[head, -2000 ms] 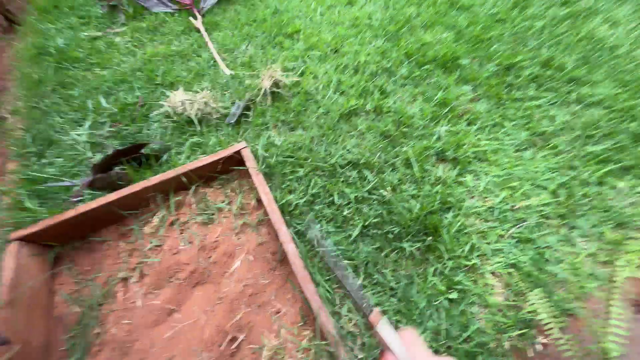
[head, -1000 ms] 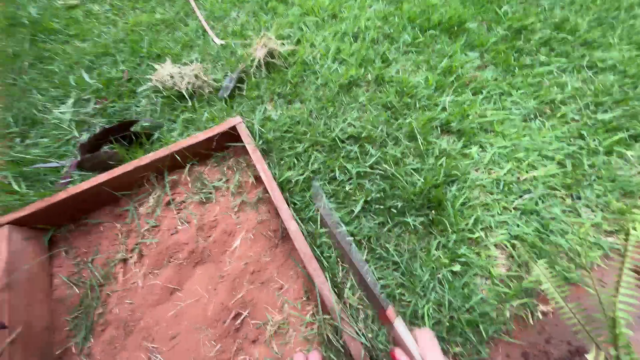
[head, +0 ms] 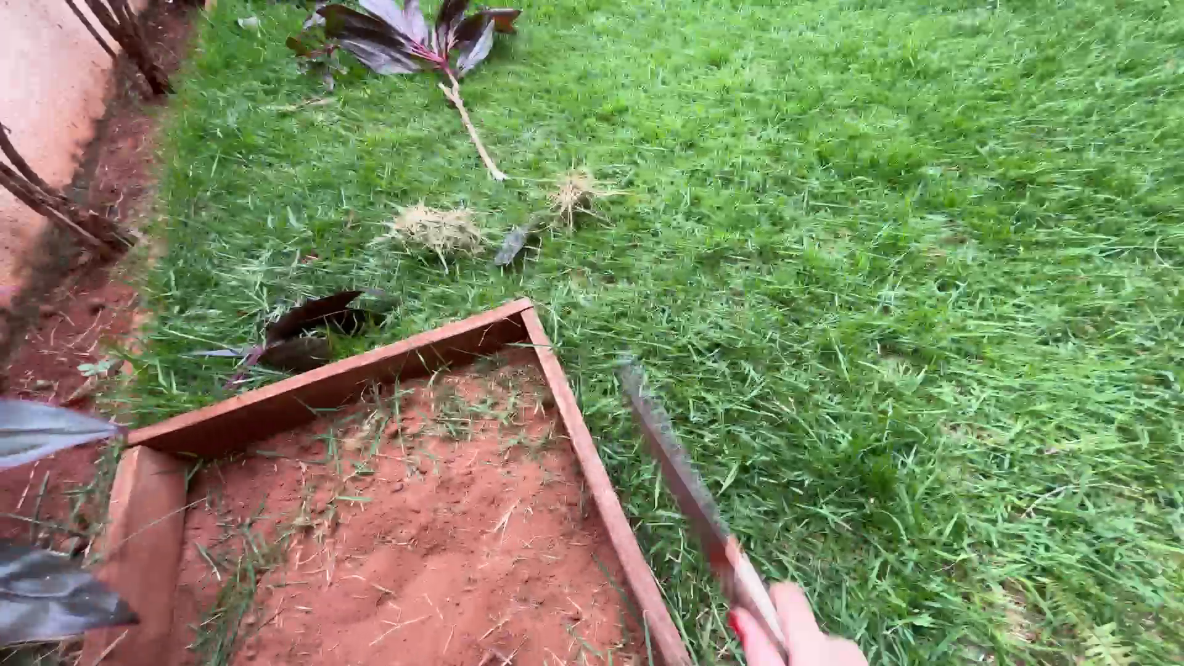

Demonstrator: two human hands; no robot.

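My right hand [head: 797, 634], at the bottom edge right of centre, is closed around the handle of a long-bladed knife [head: 680, 462]. The blade points up and to the left, over the grass just outside a wooden frame [head: 597, 472]. Bits of cut grass cling along the blade, which is slightly blurred. Inside the frame lies reddish soil [head: 444, 546] with scattered grass clippings. My left hand is out of view.
Dry grass clumps [head: 437, 231] lie on the lawn [head: 879, 231] beyond the frame. A cut stem with dark purple leaves [head: 407, 37] is farther off. More dark leaves [head: 310, 333] touch the grass by the frame's far side. A wall [head: 46, 120] and woody stems stand at upper left.
The fingertips seen at the bottom edge inside the frame one second ago are out of view. The knife stays in my right hand beside the frame. The view now takes in more on the left.
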